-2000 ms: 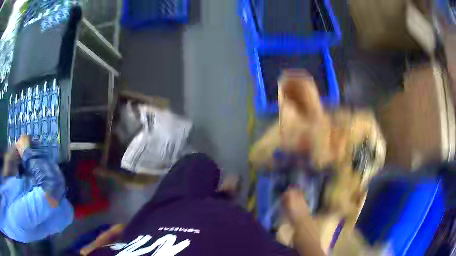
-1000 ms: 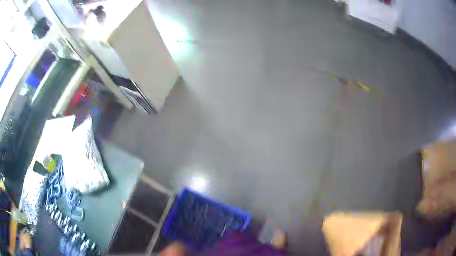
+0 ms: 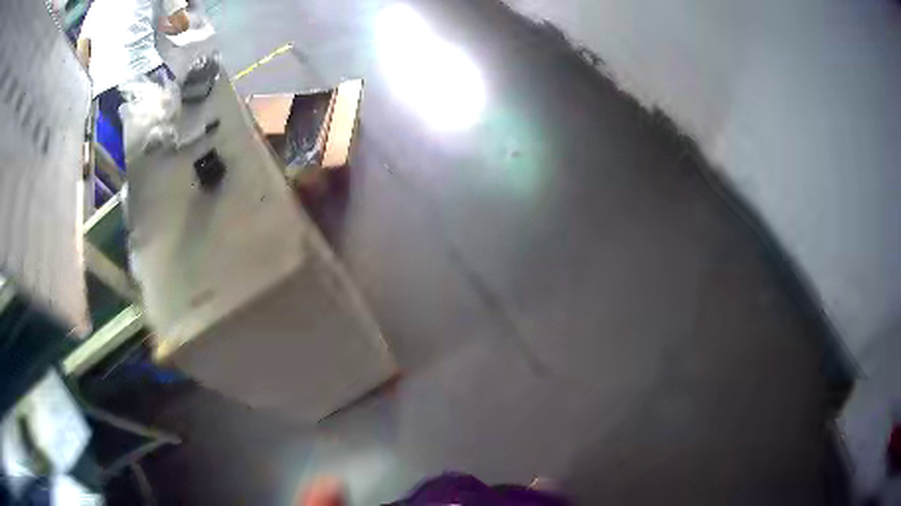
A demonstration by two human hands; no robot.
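No hand is seen working on anything. A blurred skin-coloured patch, which looks like part of my left hand, is cut off by the bottom edge. A tiny pale patch right of the purple clothing may be part of my right hand, but it is too small to tell. A beige box-shaped cabinet stands nearest, left of centre. A small black object and crumpled clear plastic lie on its top.
An open cardboard box with dark contents stands behind the cabinet. Grey floor runs to a pale wall on the right. A pale panel and green-white frame bars are at left. A person in white is at top left.
The view has swung and moved from the crates, past the bench end, to the beige cabinet, which is now much closer. The bench with blue parts and the blue crate of parts are out of view.
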